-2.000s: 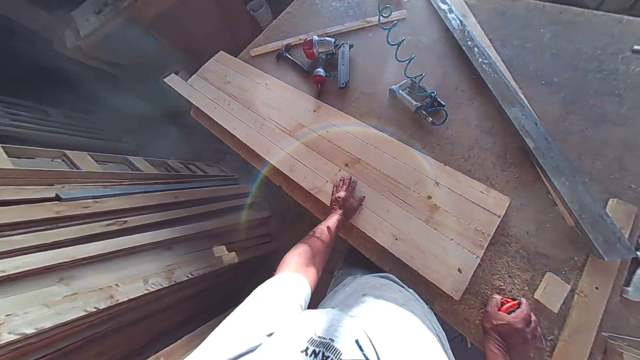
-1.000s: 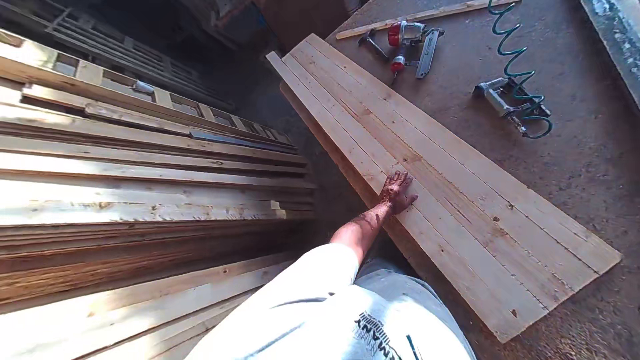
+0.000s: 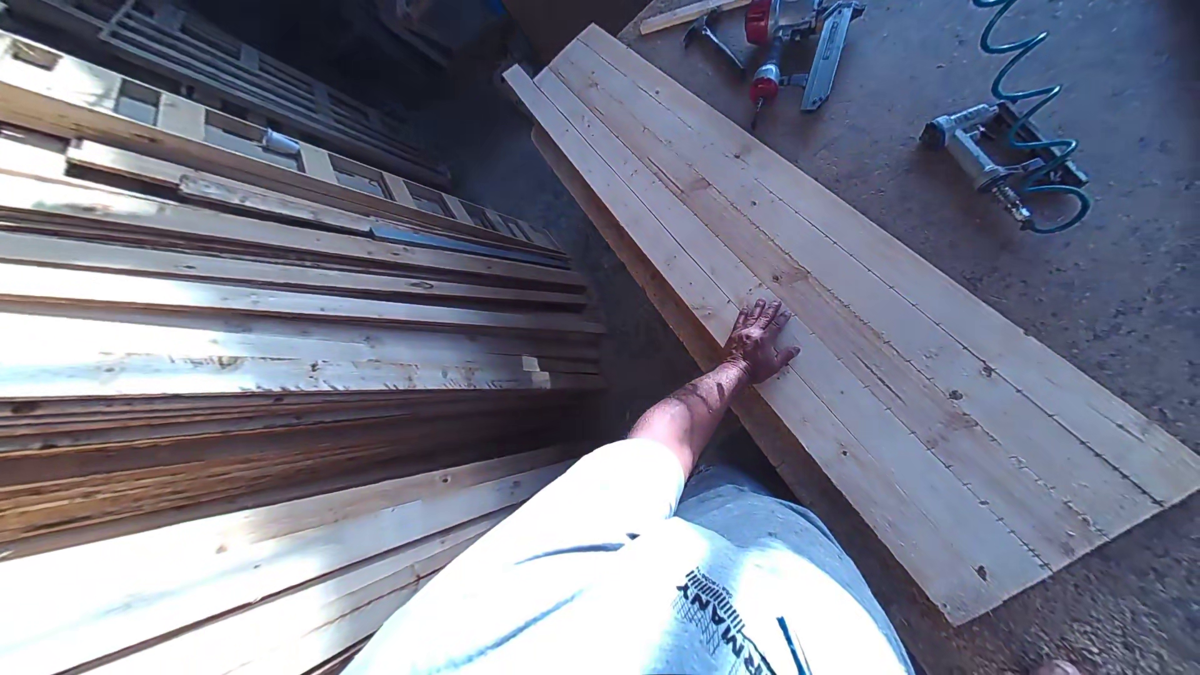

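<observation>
My left hand [image 3: 761, 339] lies flat with its fingers spread on a panel of several narrow wooden boards [image 3: 872, 347], near the long edge closest to my body. It holds nothing. The panel runs diagonally over the brown work table, its near long edge overhanging the table's side. Of my right hand only a sliver of skin [image 3: 1059, 667] shows at the bottom edge, past the panel's near corner; its fingers and anything in them are hidden.
Beyond the panel lie a hammer [image 3: 717, 42], a red and silver nail gun [image 3: 767, 66] and a silver pneumatic stapler [image 3: 980, 155] on a coiled green air hose [image 3: 1022, 94]. Stacked timber boards [image 3: 281, 347] fill the left side, across a dark gap from the table [image 3: 1078, 262].
The view has swung left, toward the stacked timber. My left hand stays spread on the panel. My right hand, seen two seconds ago with an orange-red object, is now almost wholly out of view.
</observation>
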